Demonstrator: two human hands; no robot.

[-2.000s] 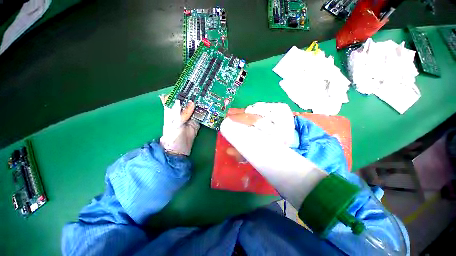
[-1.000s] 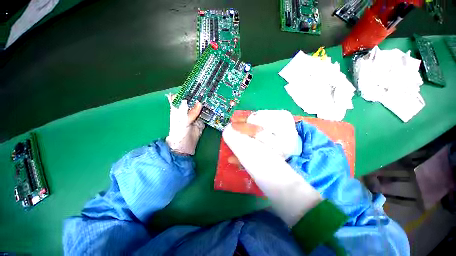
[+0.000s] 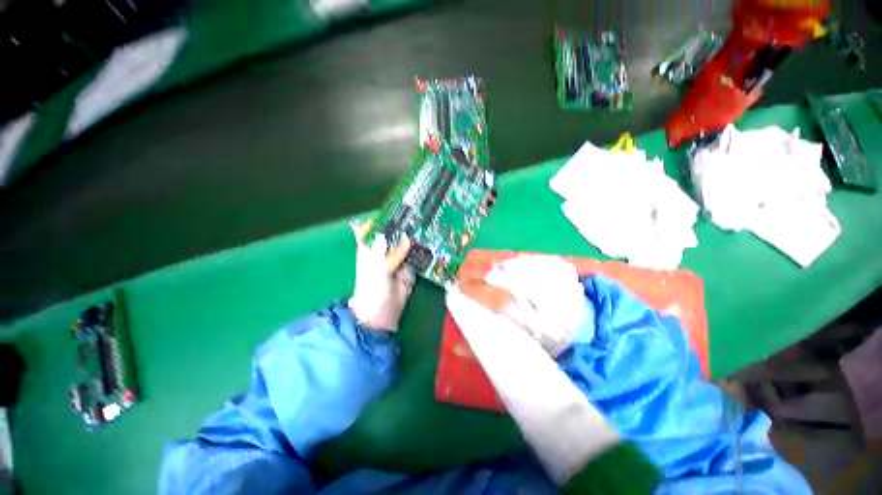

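Observation:
My left hand [image 3: 383,280], in a white glove with bare fingertips, holds a green circuit board [image 3: 435,215] by its lower left edge, tilted above the bench. My right hand [image 3: 538,298], gloved in white, is closed around the front part of a thick white dispensing syringe [image 3: 532,392] with a green rear cap [image 3: 611,474]. The syringe's front end is at the board's lower corner. Whether the tip touches the board cannot be told. A red pad [image 3: 464,372] lies under my right hand.
Another board [image 3: 453,111] lies on the dark belt [image 3: 290,145] behind the held one. A separate board [image 3: 103,363] lies at left on the green bench [image 3: 213,319]. White crumpled cloths [image 3: 629,208] and a red tool holder [image 3: 720,92] are at right.
The whole view has shifted, so the bench, boards and hands appear lower and further right. The syringe's green cap is now mostly cut off at the bottom edge. Both hands keep their holds.

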